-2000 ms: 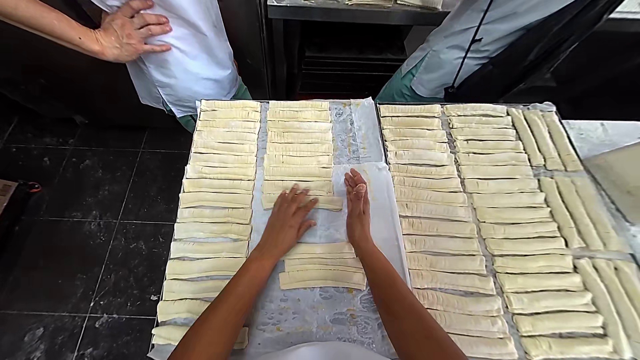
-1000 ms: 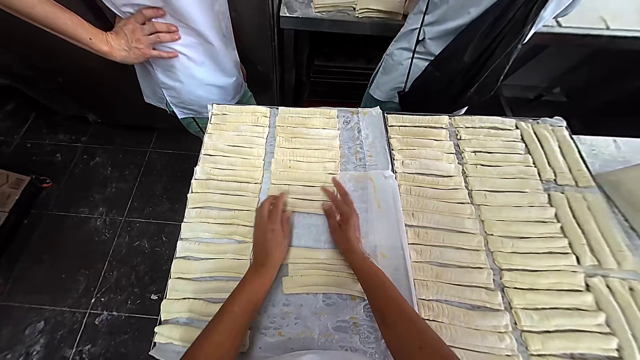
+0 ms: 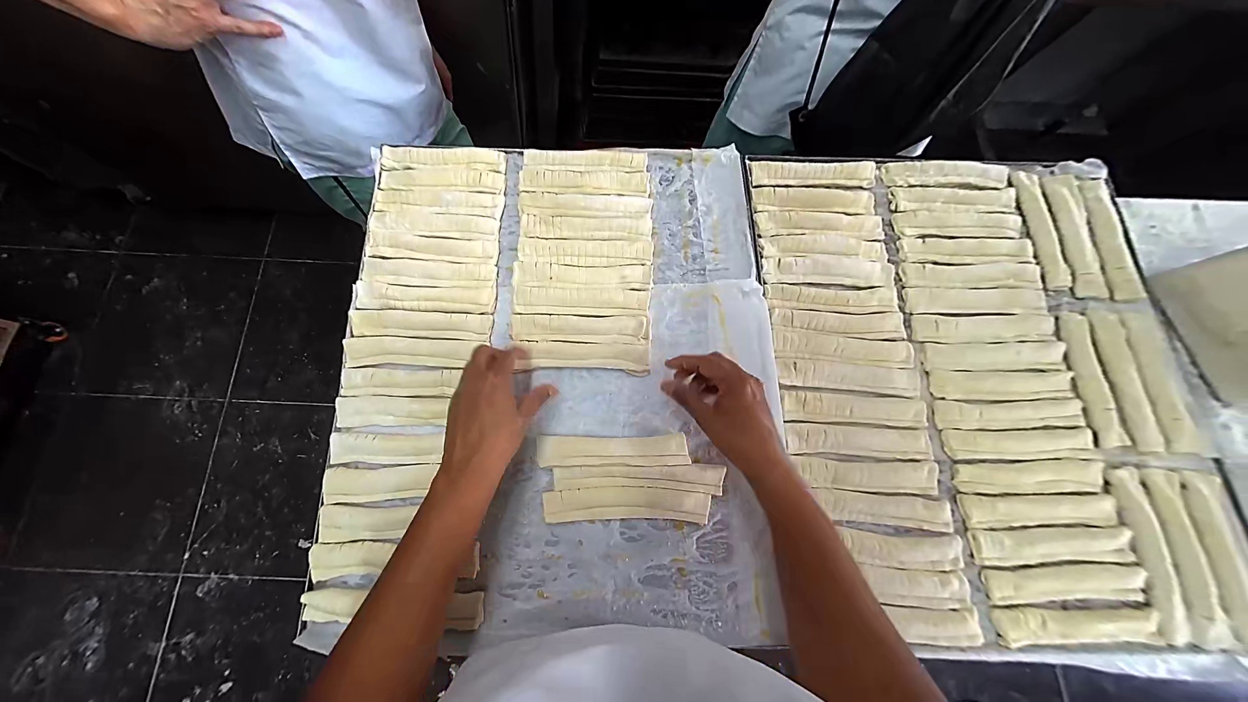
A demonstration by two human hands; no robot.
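Observation:
My left hand (image 3: pixel 495 400) hovers at the lower left end of the second column's lowest dough strip (image 3: pixel 585 357), thumb spread; contact cannot be told. My right hand (image 3: pixel 717 395) is over the parchment paper (image 3: pixel 682 322), just right of that strip's end, its fingers curled near one another and nothing visible in them. Between my forearms lie several loose dough strips (image 3: pixel 629 505), stacked side by side and slightly uneven. The column above my hands (image 3: pixel 585 244) is made of closely set flat strips, several with scored edges. Another column (image 3: pixel 429 292) runs along the left edge of the tray.
A second tray of dough strips (image 3: pixel 848 390) adjoins on the right, with upright strips (image 3: pixel 1150 370) at its far side. Two people in white stand across the table, one with a hand (image 3: pixel 185 21) at the hip. Dark tiled floor (image 3: pixel 117 458) lies to the left.
My hands have moved apart, from over the second column's lower strips to either side of its lowest strip. The hand of the person at the upper left has moved along the hip.

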